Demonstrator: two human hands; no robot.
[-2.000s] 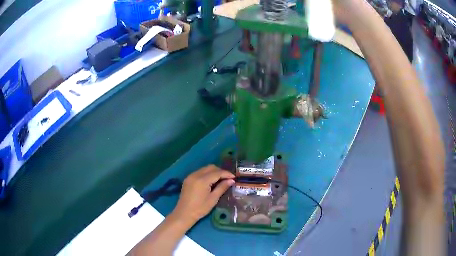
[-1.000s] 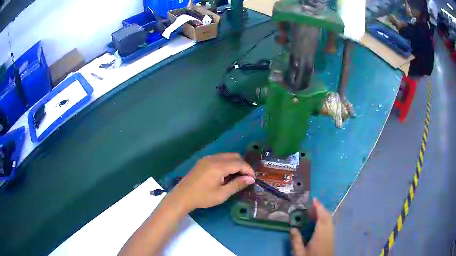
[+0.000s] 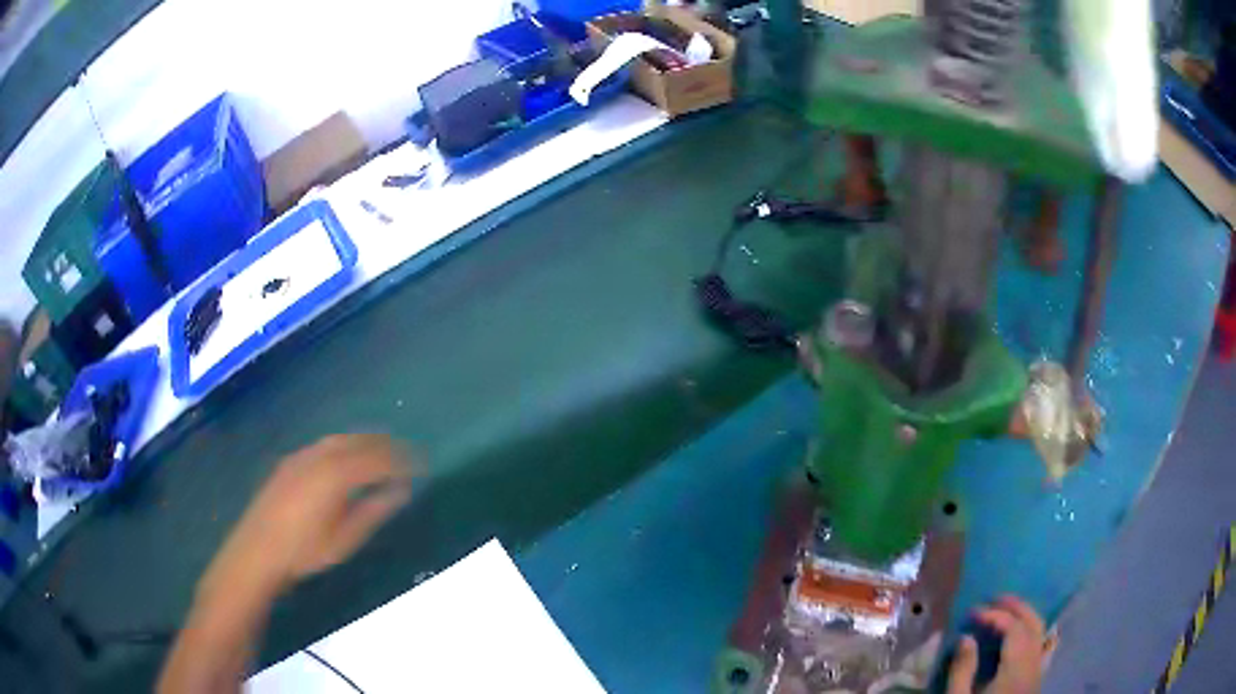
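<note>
The green hand press (image 3: 881, 461) stands right of centre. Its copper-orange and silver fixture (image 3: 851, 593) has no cable in it. My left hand (image 3: 332, 504) is blurred over the dark green strip, away from the press, fingers curled but apart, with nothing seen in it. My right hand (image 3: 1010, 651) is beside the base plate's right edge, closed around a small dark item, perhaps a black cable; most of it is hidden by the fingers. A black cord (image 3: 109, 637) lies at lower left, partly blurred. A thin cord (image 3: 330, 670) crosses the white sheet (image 3: 468, 630).
A black cable bundle (image 3: 739, 315) lies left of the press. The white shelf holds a shallow blue-rimmed tray (image 3: 346, 244), blue bins (image 3: 203, 176) and an open cardboard box (image 3: 691, 84). The lever (image 3: 1095, 271) with its white grip (image 3: 1114, 95) rises at the press's right.
The view has shifted left. The black housing has left the fixture area. My left hand has moved away left; my right hand stays by the base plate and now has a dark item in it.
</note>
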